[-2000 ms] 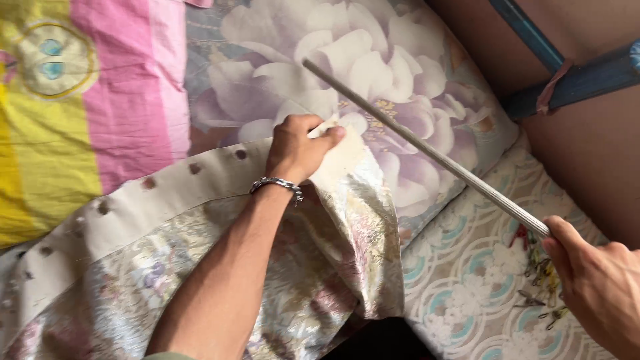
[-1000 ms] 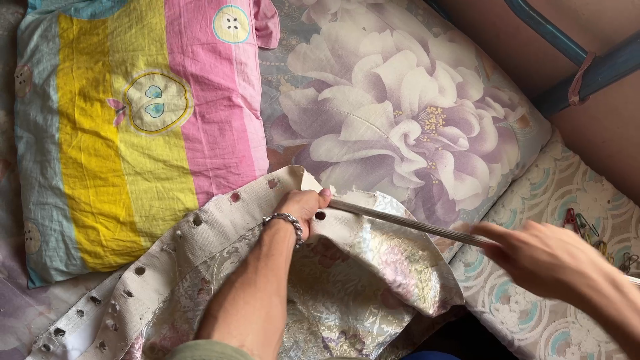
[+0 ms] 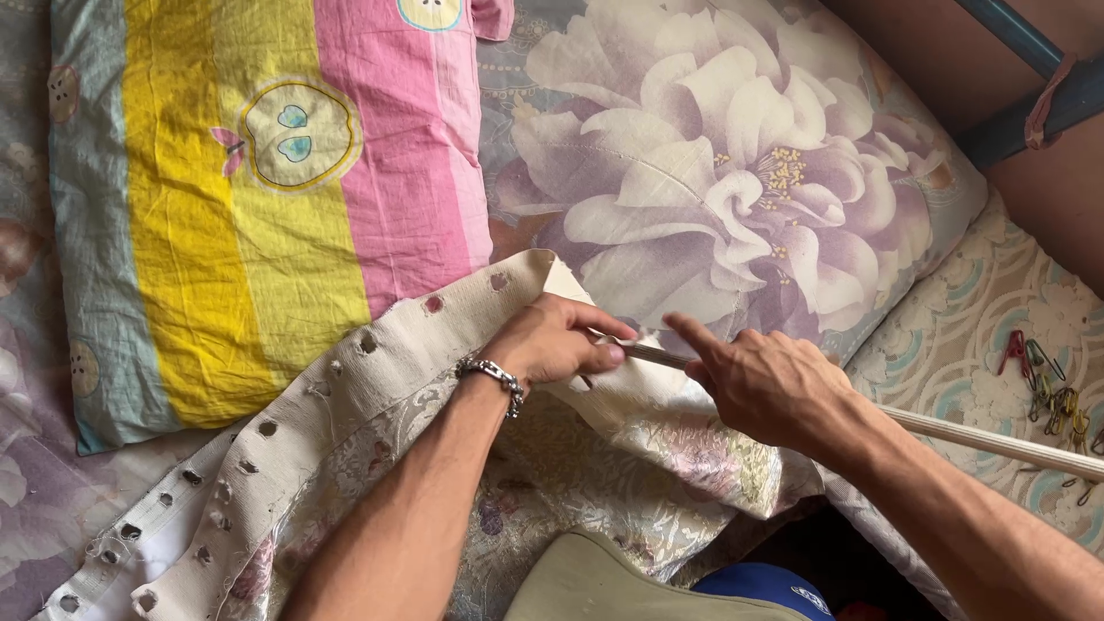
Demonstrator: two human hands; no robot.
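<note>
A floral curtain [image 3: 690,448] with a cream heading band [image 3: 397,345] lies gathered across my front, and a row of frayed round holes runs along the band. My left hand [image 3: 561,341], with a chain bracelet at the wrist, pinches the band and the tip of a ribbed curtain rod [image 3: 975,440] between thumb and fingers. Just right of it, my right hand [image 3: 759,379] is closed around the rod with the index finger extended. The rod runs under my right forearm to the right edge. Whether its tip is inside a hole is hidden by my fingers.
A striped pillow [image 3: 293,224] lies at the upper left, beside a large pillow with a flower print [image 3: 733,155]. Several metal clips [image 3: 1056,388] rest on the patterned bedding [image 3: 966,345] at the right. A blue metal bar [image 3: 1035,112] crosses the upper right corner.
The rod's tip, free in the air two seconds ago, is now at the band by my left hand. My right hand has moved left along the rod, close to my left hand.
</note>
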